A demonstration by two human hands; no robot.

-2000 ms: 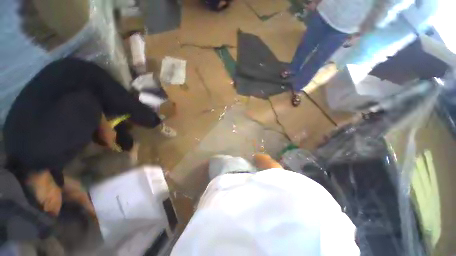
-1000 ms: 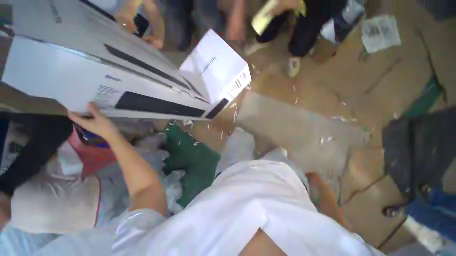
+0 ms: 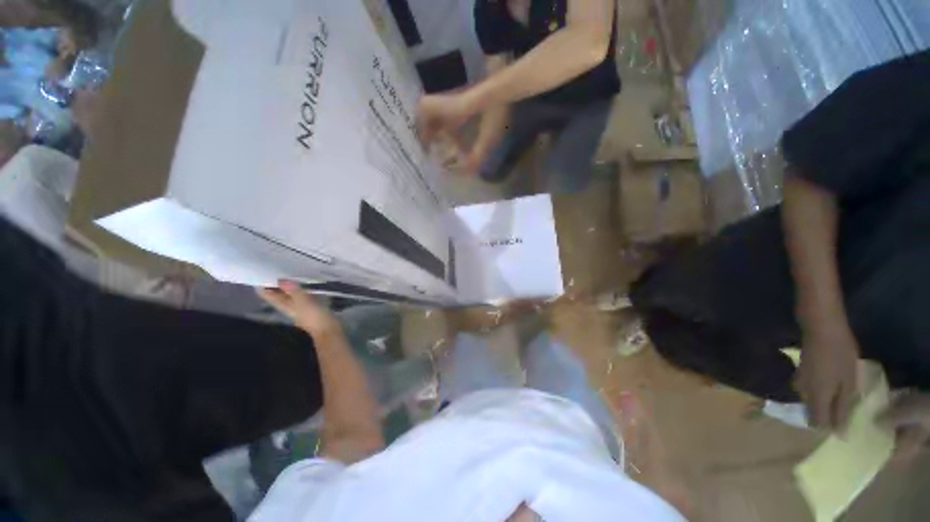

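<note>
A long white printed carton (image 3: 265,133) with FURRION lettering and black panels stands tilted at upper left. Its brown inside shows at its left end. A white square end flap (image 3: 520,260) sticks out at its right end, near my knees. My left hand (image 3: 301,306) holds the carton's lower edge, with the fingers partly hidden by the carton. My right hand (image 3: 630,410) is a faint blur low beside my right leg; its fingers cannot be made out.
A person opposite has hands (image 3: 449,127) at the carton's far side. A person at right holds a yellow sheet (image 3: 848,459). A dark sleeve (image 3: 153,377) crosses lower left. A brown carton (image 3: 663,199) and film-wrapped goods (image 3: 806,92) stand beyond. White scraps dot the floor.
The view has swung left onto the carton since two seconds ago. My left hand still holds its lower edge, as one second ago. The opposite person's hands now show at the carton's far side.
</note>
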